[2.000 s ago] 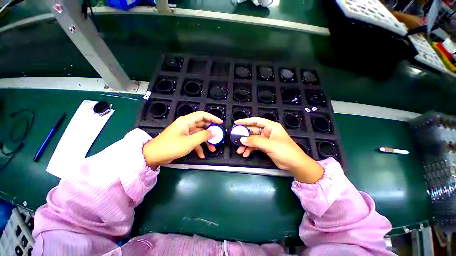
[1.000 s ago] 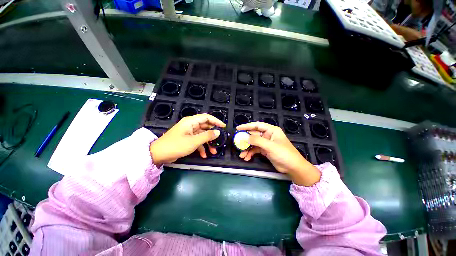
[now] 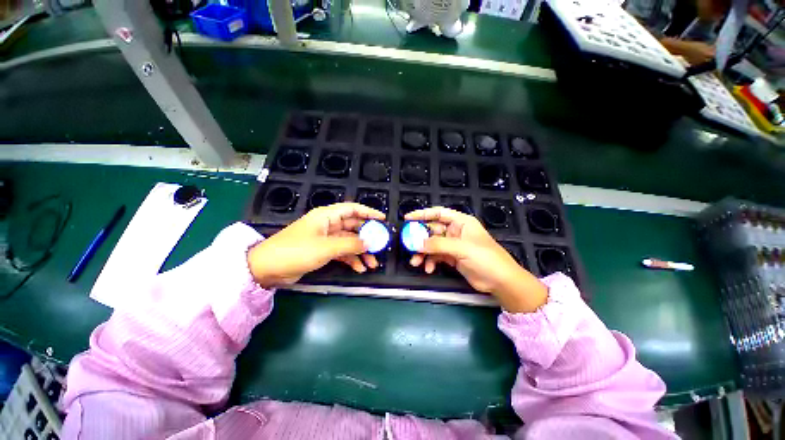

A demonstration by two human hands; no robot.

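My left hand [image 3: 323, 244] holds a round black unit [image 3: 374, 235] between thumb and fingers; its face shines white-blue. My right hand [image 3: 465, 249] holds a second round unit [image 3: 414, 235], also shining white and blue. The two units are side by side, a small gap apart, above the near rows of the black compartment tray [image 3: 393, 196]. Most visible pockets hold black discs; two pockets in the far row hold none. My hands hide part of the near rows.
At left lie a white paper slip [image 3: 142, 241] with a single black disc [image 3: 188, 196], a blue pen [image 3: 95, 244] and a black cable [image 3: 39, 232]. At right lie a white-and-red stick [image 3: 667, 265] and clear blister trays [image 3: 757, 292]. A metal upright [image 3: 168, 86] stands behind left.
The face of the unit in my left hand has turned from dark to bright white-blue. The right unit's face now shows more blue. The view has shifted slightly.
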